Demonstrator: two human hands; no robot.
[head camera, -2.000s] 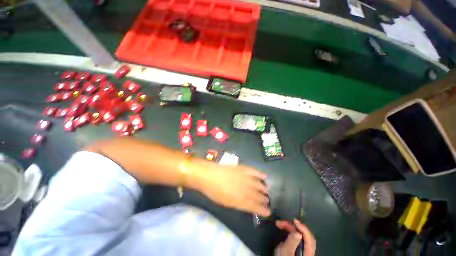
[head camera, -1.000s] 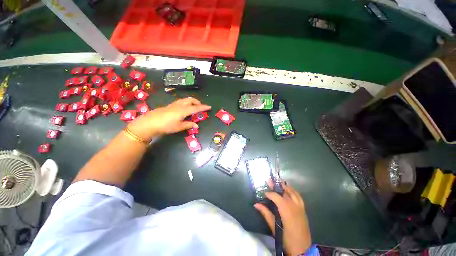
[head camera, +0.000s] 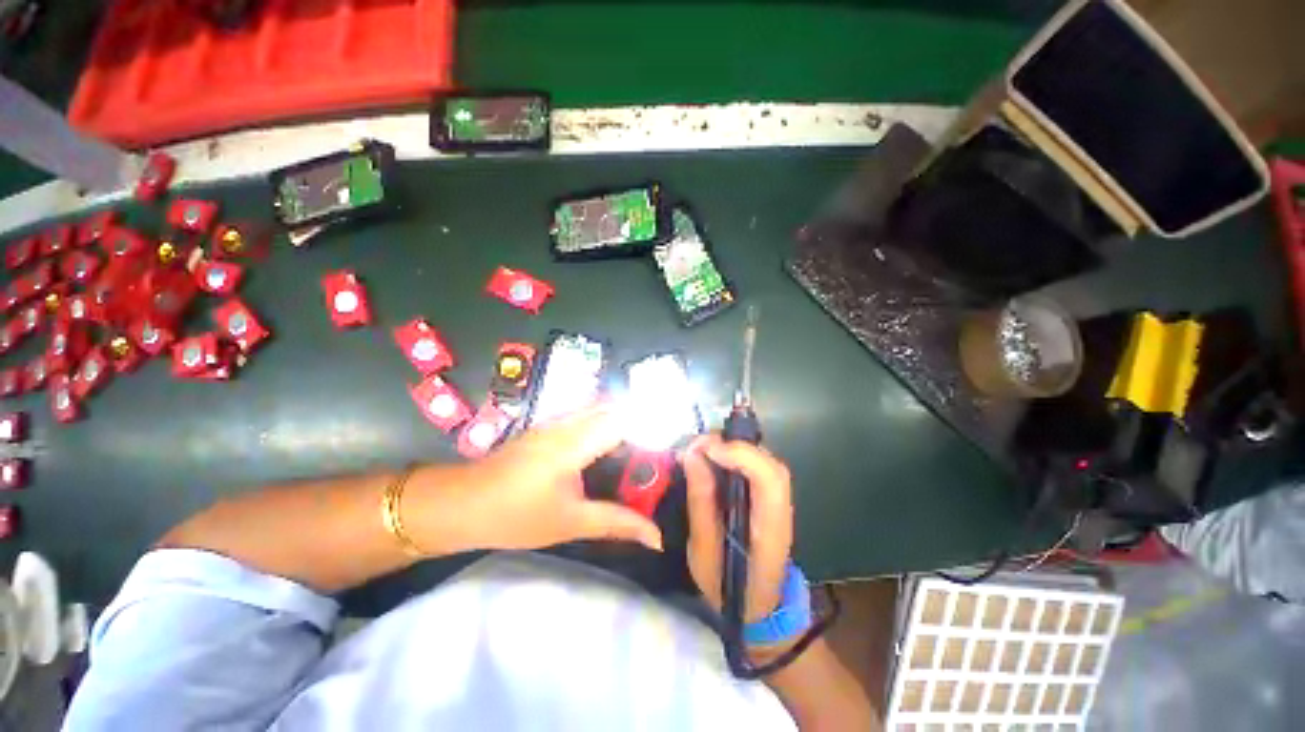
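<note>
My left hand (head camera: 551, 479) is at a bright white device (head camera: 660, 401), with a red component (head camera: 644, 481) between its thumb and fingers at the device's near end. My right hand (head camera: 744, 508) holds a black soldering iron (head camera: 737, 493), its thin metal tip pointing up and away, clear of the device. The right fingertips are beside the device's near right edge. Another device (head camera: 568, 378) lies just left, partly behind my left hand. Loose red components (head camera: 441, 402) lie beyond my left forearm. Glare hides the bright device's details.
Many red components (head camera: 129, 293) are piled at left. Device board assemblies (head camera: 605, 222) lie near the pale rail (head camera: 716, 126). A red tray (head camera: 272, 57) is beyond it. At right are a dark speckled mat (head camera: 873, 308), smartphone (head camera: 1145, 115), round tub (head camera: 1020, 348), yellow block (head camera: 1156, 363) and white grid tray (head camera: 1002, 651).
My left hand has moved from the loose red components to the bright device, now with a red component in its grasp. My right hand still holds the iron. The camera view has shifted right.
</note>
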